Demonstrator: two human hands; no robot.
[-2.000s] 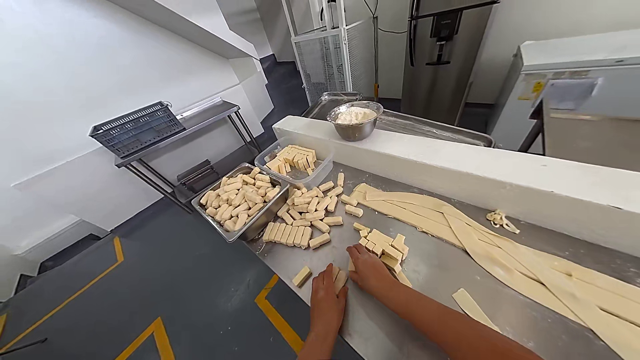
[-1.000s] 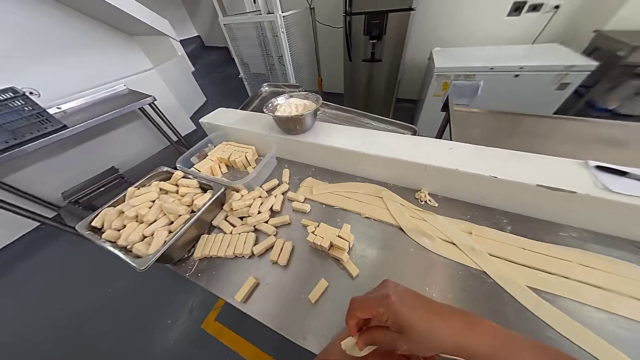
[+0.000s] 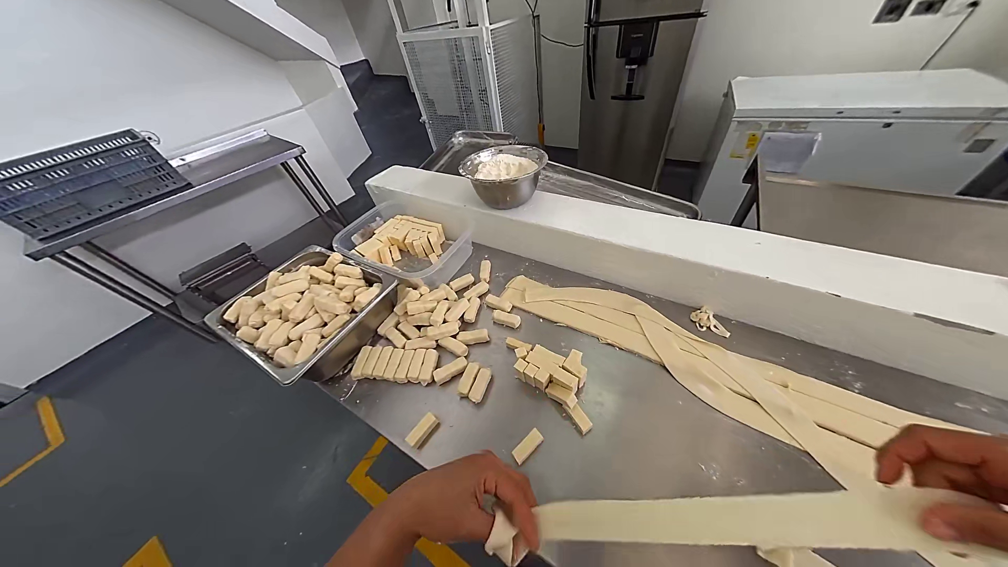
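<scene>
My left hand (image 3: 480, 504), at the bottom middle, grips the folded end of a dough strip (image 3: 693, 520). This strip stretches right across the near side of the steel table to my right hand (image 3: 937, 484), whose fingers pinch it at the right edge. Long flat dough strips (image 3: 709, 378) lie overlapping behind it. Two single cheese sticks (image 3: 422, 430) (image 3: 528, 446) lie just beyond my left hand. A small pile of cut cheese sticks (image 3: 551, 374) is farther back. Dough-wrapped sticks (image 3: 433, 315) lie loose and in a row (image 3: 395, 365) at the table's left.
A steel pan (image 3: 339, 354) of wrapped sticks stands at the table's left edge, beside a clear plastic tub (image 3: 449, 268) holding cut sticks. A metal bowl of flour (image 3: 504, 193) rests on the white ledge (image 3: 709, 260). A dough scrap (image 3: 709, 321) lies near the ledge.
My hands were close together two seconds ago; now they are wide apart with a dough strip stretched between them. Two wrapped sticks lie beside the row, and the right hand has moved far right.
</scene>
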